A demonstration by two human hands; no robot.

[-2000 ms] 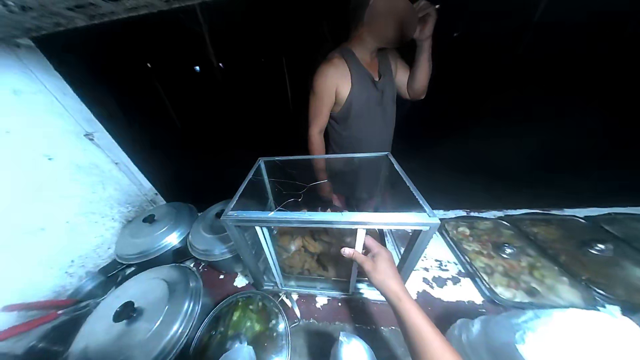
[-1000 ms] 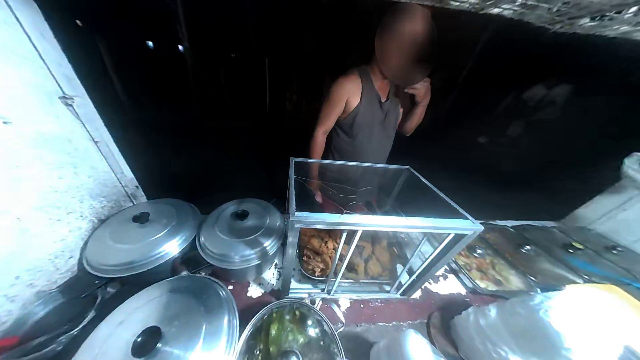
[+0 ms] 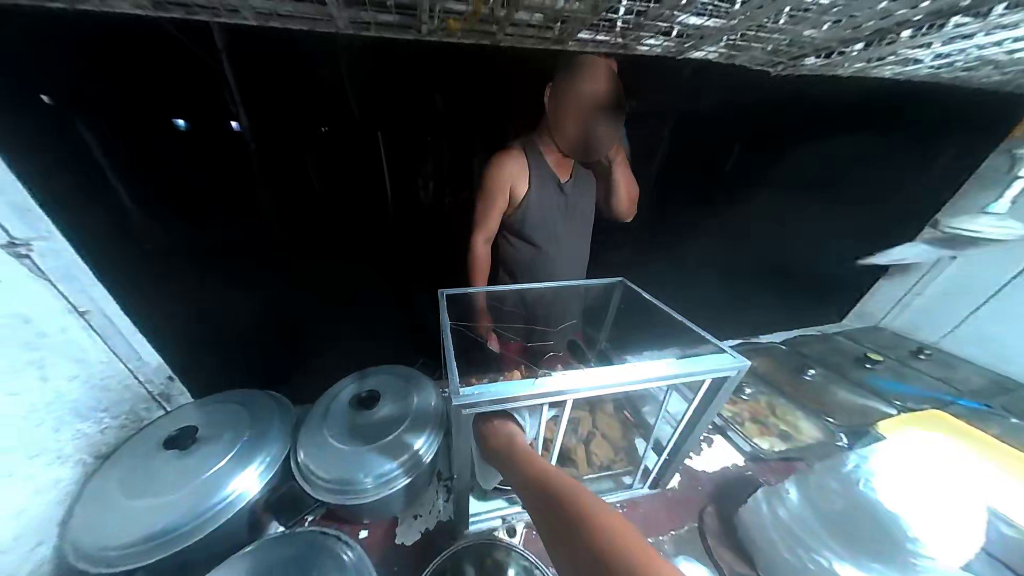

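My right hand [image 3: 498, 434] reaches through the front of a glass display case [image 3: 600, 372] with a metal frame, at its left side. Something whitish and thin, perhaps a plastic bag [image 3: 486, 470], shows around the hand. Its fingers are hidden, so what they hold cannot be told. Browned fried food pieces [image 3: 592, 440] lie inside, to the right of the hand. Cracks run across the glass top. My left hand is out of view.
Lidded metal pots [image 3: 368, 432] stand left of the case. Covered food trays [image 3: 776, 416] line the right side, with a shiny plastic-wrapped bundle [image 3: 832, 512] in front. Across the counter stands a person [image 3: 552, 216] in a grey tank top, one hand near the face.
My right hand, at the case's front frame two seconds ago and unseen one second ago, is now inside the case's left part. The view has shifted.
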